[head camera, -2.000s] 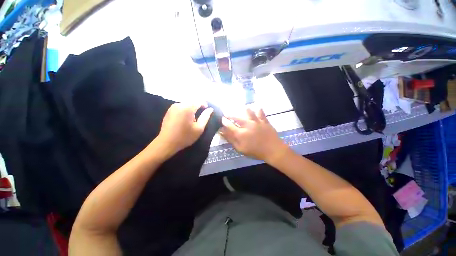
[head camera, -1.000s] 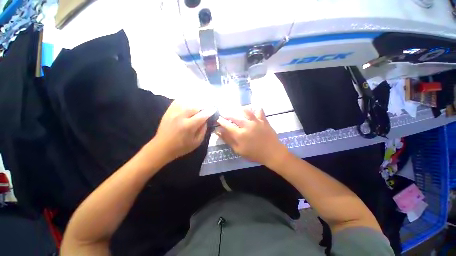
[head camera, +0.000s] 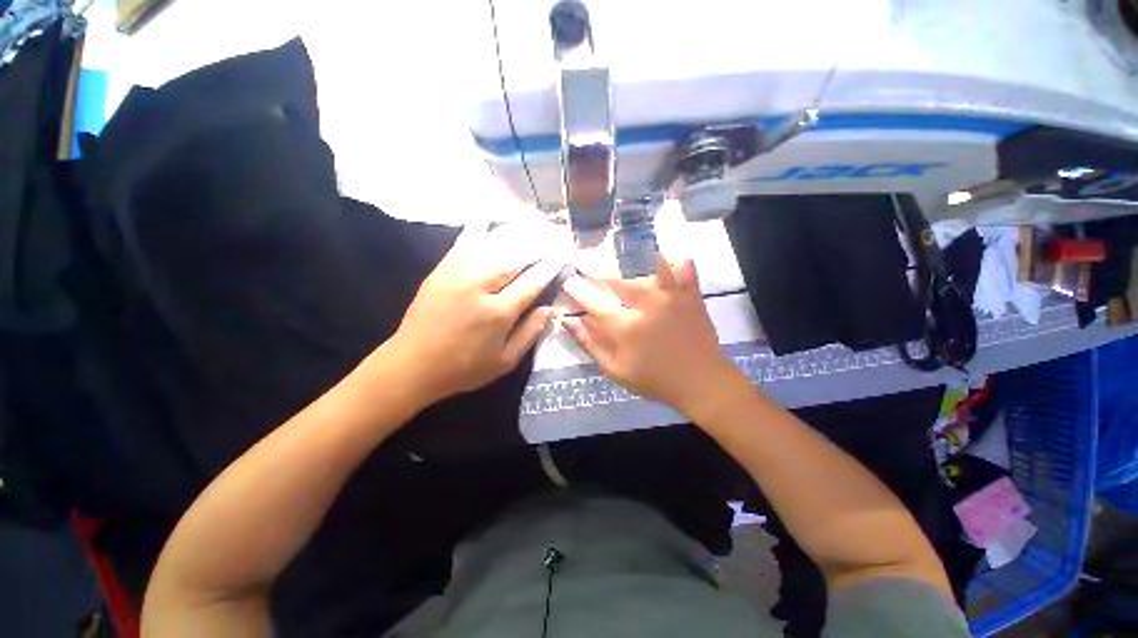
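Note:
The black garment panel (head camera: 237, 249) lies left of the needle and hangs over the front edge. My left hand (head camera: 481, 305) pinches its right edge in front of the needle. My right hand (head camera: 643, 324) is beside it, fingertips at the same cloth edge. The white sewing machine (head camera: 861, 131) with a blue stripe stands above my hands. Lamp glare washes out the needle area and the fingertips. A small black cut piece (head camera: 817, 268) lies flat right of the needle, and black-handled scissors (head camera: 942, 312) lie to its right.
A printed ruler (head camera: 811, 364) runs along the table's front edge. A red-topped item (head camera: 1076, 252) and white scraps (head camera: 1002, 274) are at the right end. A blue plastic basket (head camera: 1048, 461) with a pink slip (head camera: 992, 511) is below right. Black cloth hangs over the lap.
The view has shifted, so the machine and the table appear lower and partly further right. My left hand has turned slightly at the cloth edge. Both hands stay close together before the needle.

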